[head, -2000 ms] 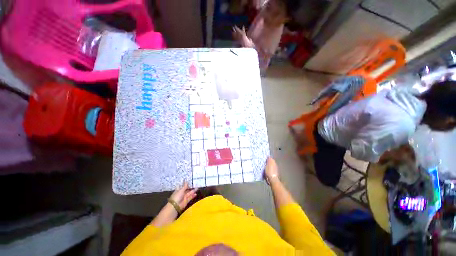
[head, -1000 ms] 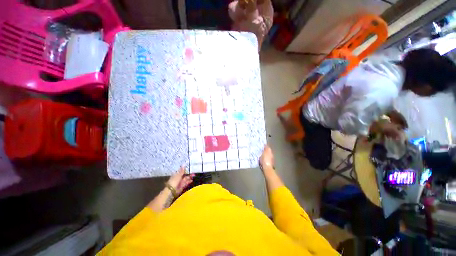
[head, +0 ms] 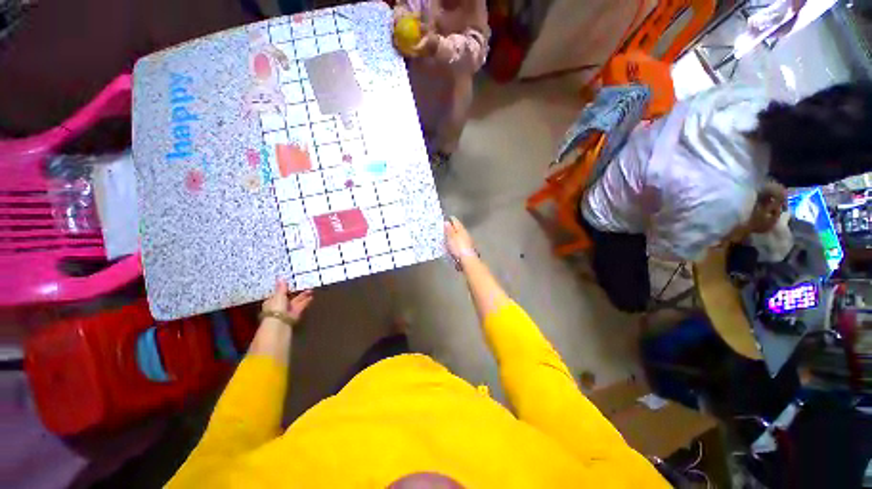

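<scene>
The folding table [head: 220, 229] has a light speckled square top with a grid, pink-red patches and "happy" in blue. It lies top side up in front of me, tilted in the view; its legs are hidden. My left hand [head: 285, 304] grips its near edge around the middle, with a band at the wrist. My right hand [head: 460, 241] holds its near right corner. Nothing else is in either hand.
A pink chair [head: 57, 277] with a clear package and red stools [head: 96, 368] stand at the left. A person [head: 445, 48] holding a yellow object stands beyond the table. A seated person [head: 679, 181], an orange chair [head: 643, 72] and a round table [head: 722, 306] are at the right.
The table has moved left and away from me and has turned slightly. Both hands have moved with it and keep their hold. The person beyond now shows at its right far corner.
</scene>
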